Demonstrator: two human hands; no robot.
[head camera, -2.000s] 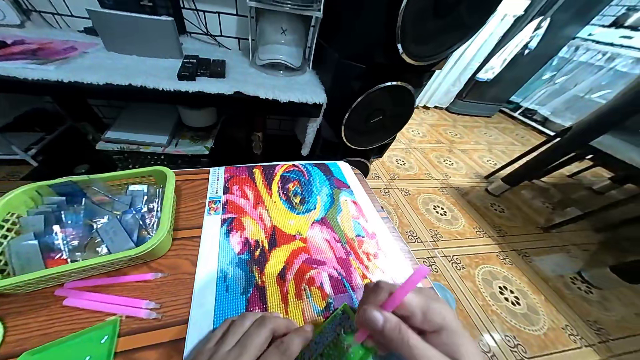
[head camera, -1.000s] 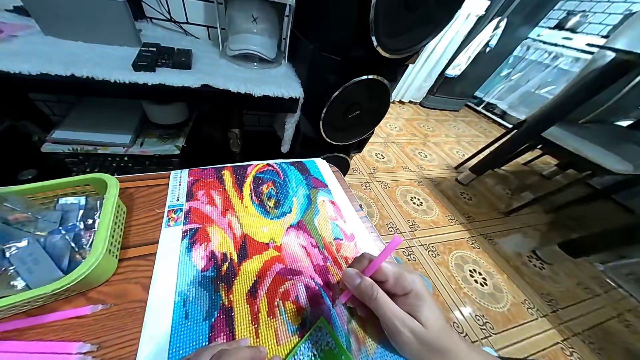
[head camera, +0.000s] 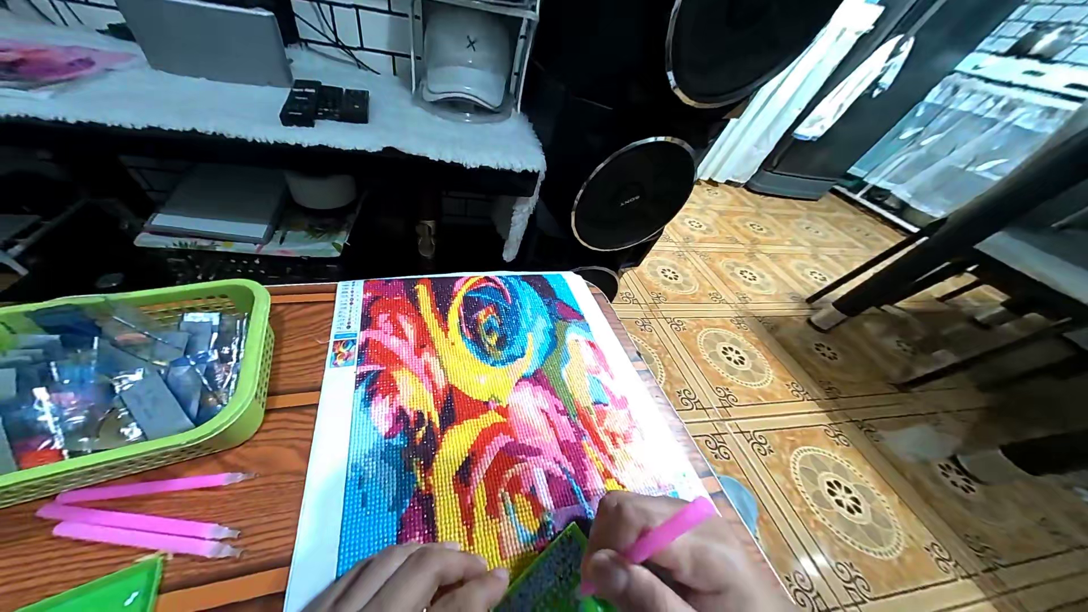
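A diamond painting canvas (head camera: 501, 399) with bright roses lies on the wooden table. My right hand (head camera: 680, 552) grips a pink diamond painting pen (head camera: 671, 531), its lower end at a green tray (head camera: 548, 574) that holds small dark beads. My left hand (head camera: 416, 578) rests on the canvas's lower part, its fingers beside the tray's left edge; whether it grips the tray cannot be told. Several more pink pens (head camera: 140, 517) lie on the table at the left, above a second green tray (head camera: 102, 591) cut off by the frame's bottom edge.
A green plastic basket (head camera: 251, 357) full of small plastic bags stands on the left of the table. Behind are a shelf with a white fluffy cover (head camera: 212, 119) and a large black speaker (head camera: 633, 195). Tiled floor (head camera: 765, 357) and a dark chair (head camera: 1020, 255) are at the right.
My right hand and its pen have moved down from the canvas to the green tray. More of my left hand shows now. The view has shifted left.
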